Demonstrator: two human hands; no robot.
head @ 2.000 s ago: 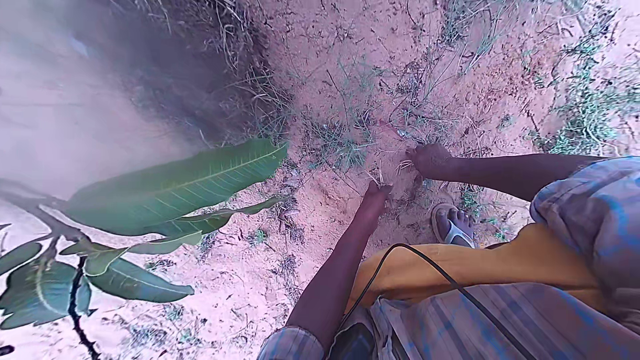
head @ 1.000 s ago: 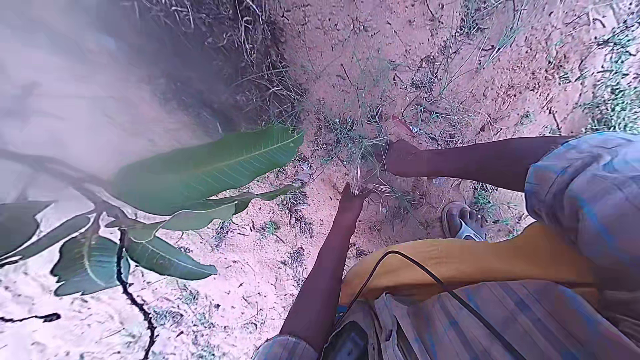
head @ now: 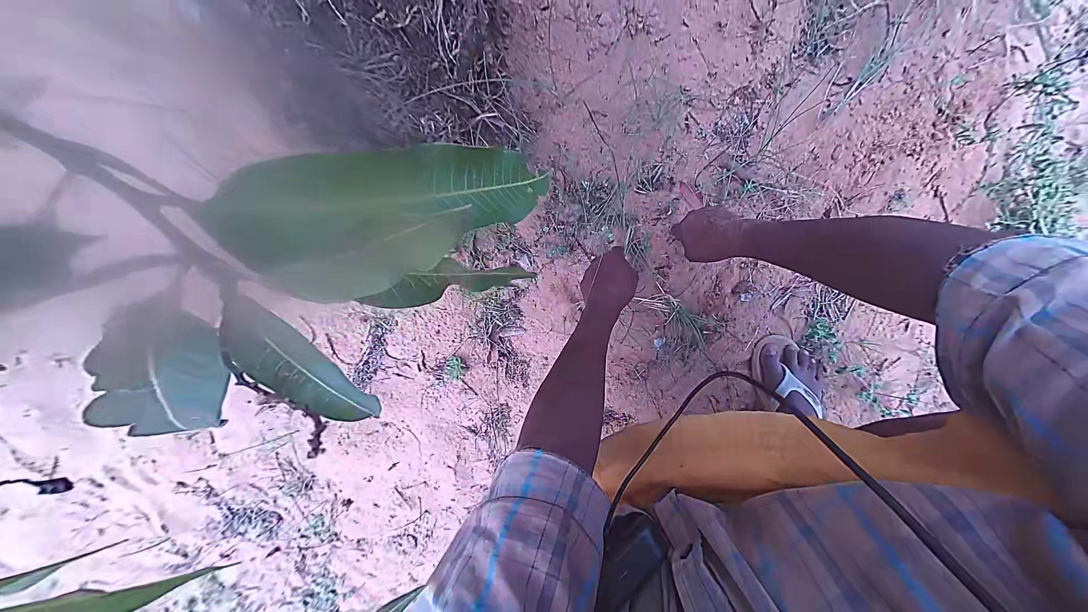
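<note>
Low over the reddish sandy soil, my left hand [head: 609, 279] is curled at the centre of the view, among thin grass stems; whether it grips any cannot be told. My right hand [head: 710, 234] is to its right and a little higher, closed around what looks like the handle of a small tool, with a reddish blade-like piece [head: 690, 196] showing just above the fingers. The hands are apart. A loose-looking tuft of grass [head: 680, 319] lies on the soil just below them. More sparse grass [head: 595, 200] grows above my left hand.
A leafy branch with large green leaves [head: 365, 221] hangs close at the left. Dry brush [head: 459, 76] stands at the top. My sandalled foot [head: 790, 374] is right of centre, below my right arm. A black cable [head: 705, 382] crosses in front of the orange cloth [head: 765, 450].
The hands, close together at a grass clump one second ago, are now farther apart. A grass tuft now shows below them. The branch fills more of the left side.
</note>
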